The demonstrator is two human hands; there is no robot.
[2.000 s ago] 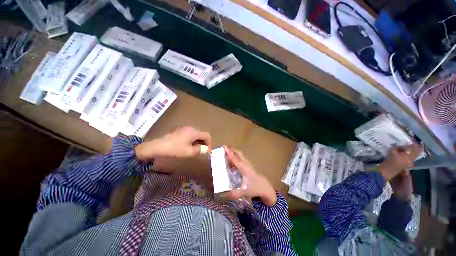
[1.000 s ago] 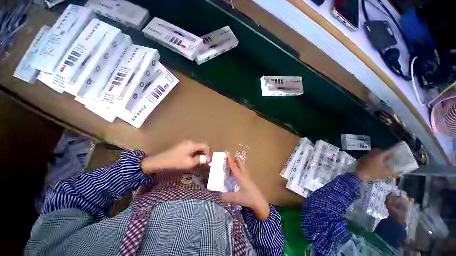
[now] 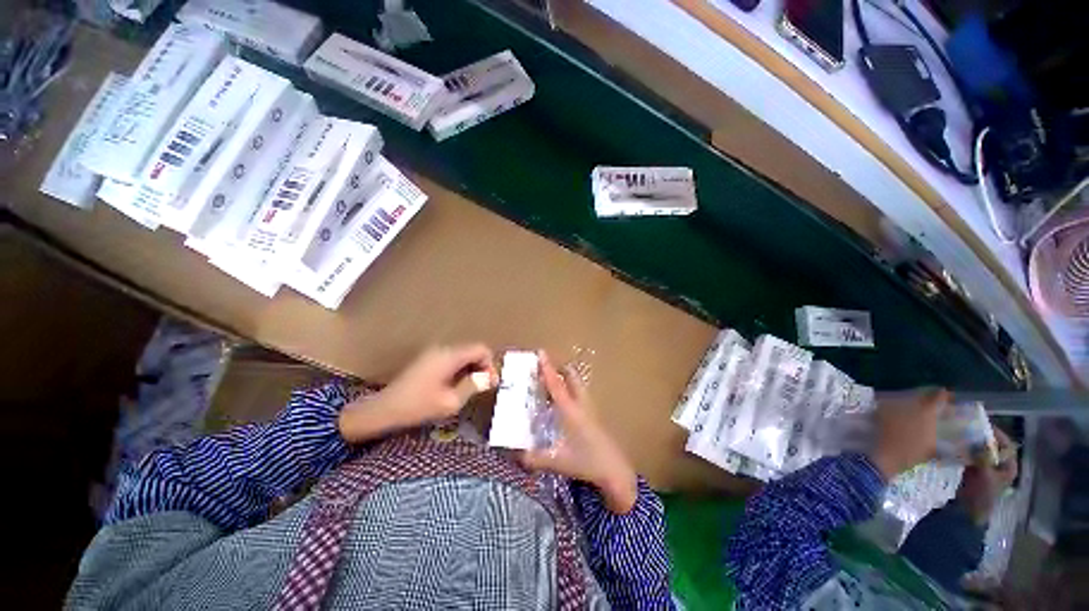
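My right hand holds a small white carton upright above the front of the cardboard sheet. Some clear plastic shows between the carton and my right palm. My left hand is just left of the carton, thumb and forefinger pinched together. A small white covering shows at its fingertips; I cannot tell whether anything is held there. A patch of tiny pale and reddish dots lies on the cardboard behind my right hand. A fanned stack of white cartons lies at the left.
The green belt carries several loose cartons. More cartons lie at the right, beside a coworker's hands. A white shelf with a phone and cables runs along the back right. Bagged parts are at the far left.
The view has shifted slightly. My right hand still holds the carton and my left hand stays beside it. The coworker's hands at the right have moved, and the carton they held up has been lowered.
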